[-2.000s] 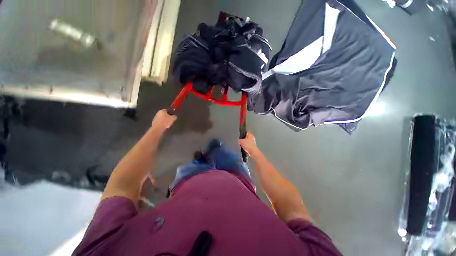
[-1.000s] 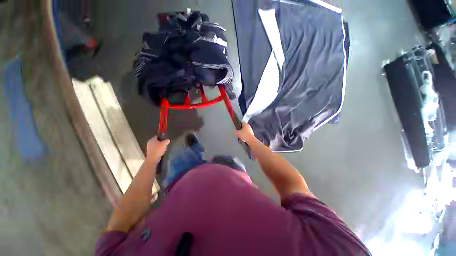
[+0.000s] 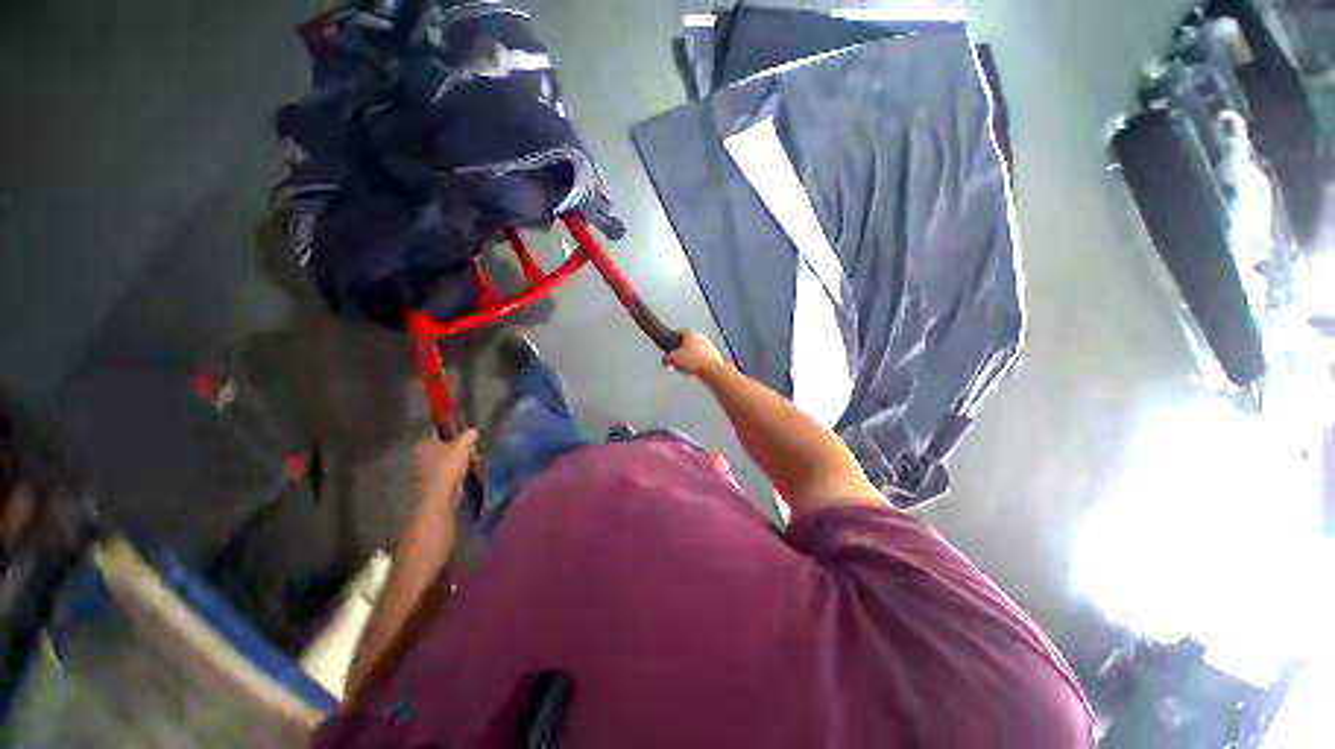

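A red tubular hand truck [image 3: 505,305] stands in front of me, tilted back towards me. Dark cut-piece bundles [image 3: 425,161] with some white stripes are heaped on it and hide its lower part. My left hand [image 3: 447,454] is closed around the black grip of the left handle. My right hand [image 3: 694,353] is closed around the black grip of the right handle, a little farther forward than the left.
Large stacked dark panels [image 3: 908,205] with white edges lie on the grey floor at my right. Plastic-wrapped dark rolls [image 3: 1193,242] lie farther right. A table edge [image 3: 220,644] is at the lower left. Small red and dark things, blurred, are on the floor at the left.
The loaded hand truck has moved forward and turned to the left. The table edge has slid back to the lower left, and the dark panels now lie beside my right arm. Both hands keep their hold.
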